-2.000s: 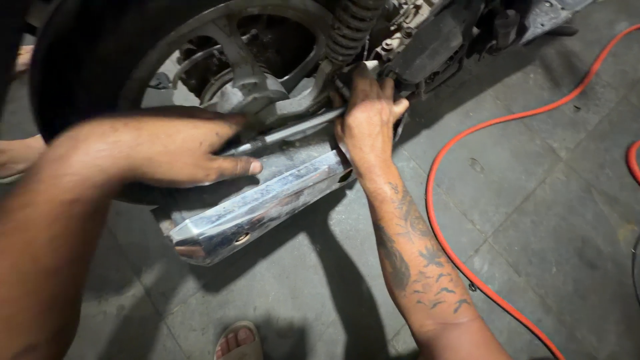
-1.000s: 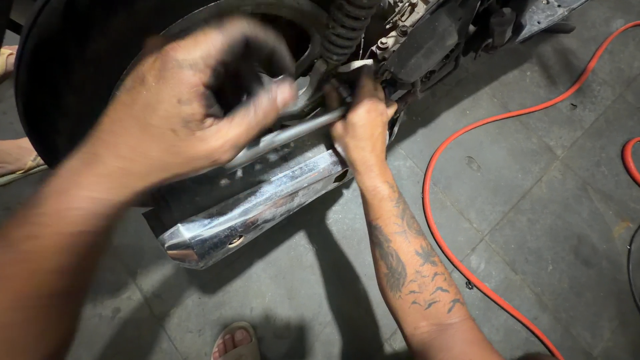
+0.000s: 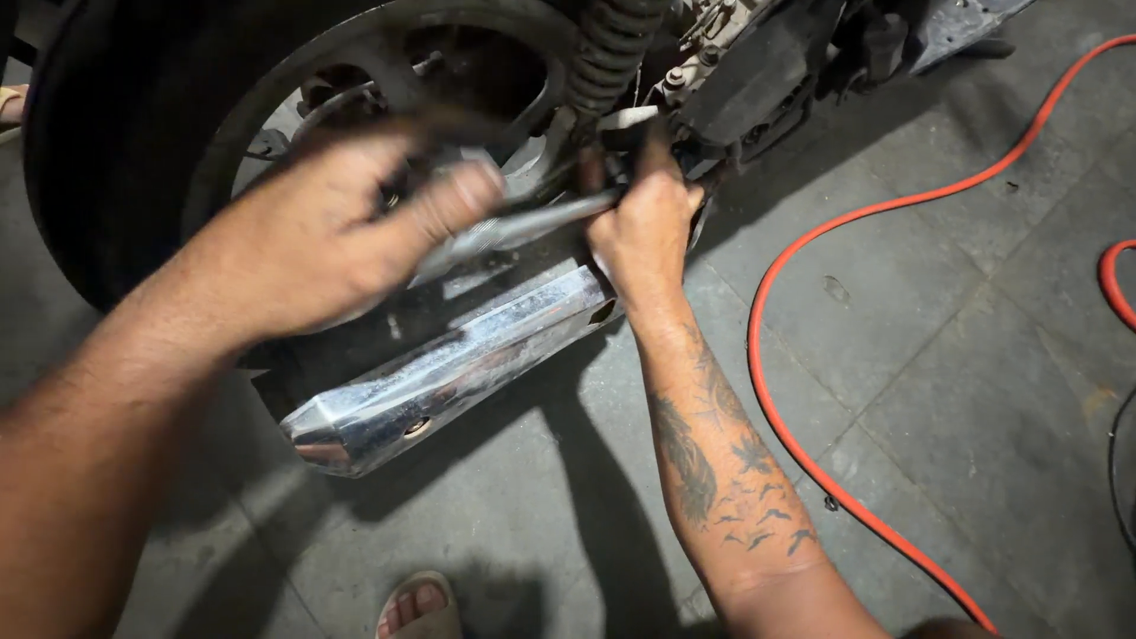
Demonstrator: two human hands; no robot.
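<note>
My right hand (image 3: pixel 648 213) grips the far end of a metal ratchet handle (image 3: pixel 532 222), beside the lower end of a coil shock absorber (image 3: pixel 617 53). What the tool's head sits on is hidden behind my fingers. Blurred, my left hand (image 3: pixel 373 231) is over the knurled near end of the handle, thumb stretched along it; whether it touches the handle cannot be told. Beyond it is the spoked rear wheel (image 3: pixel 293 67) of a motor scooter or motorcycle. Below the handle lies the chrome heat shield (image 3: pixel 461 355) of the exhaust.
An orange hose (image 3: pixel 763 355) curves over the grey tiled floor (image 3: pixel 967 426) on the right, with a black cable (image 3: pixel 1114 461) at the right edge. A sandalled foot (image 3: pixel 422 608) shows at the bottom. The engine casing (image 3: pixel 754 80) is at the top. Part of another foot shows far left.
My left hand was lower along the handle two seconds ago, then rose off it, and is now over its near end. My right hand has stayed by the shock absorber's lower end.
</note>
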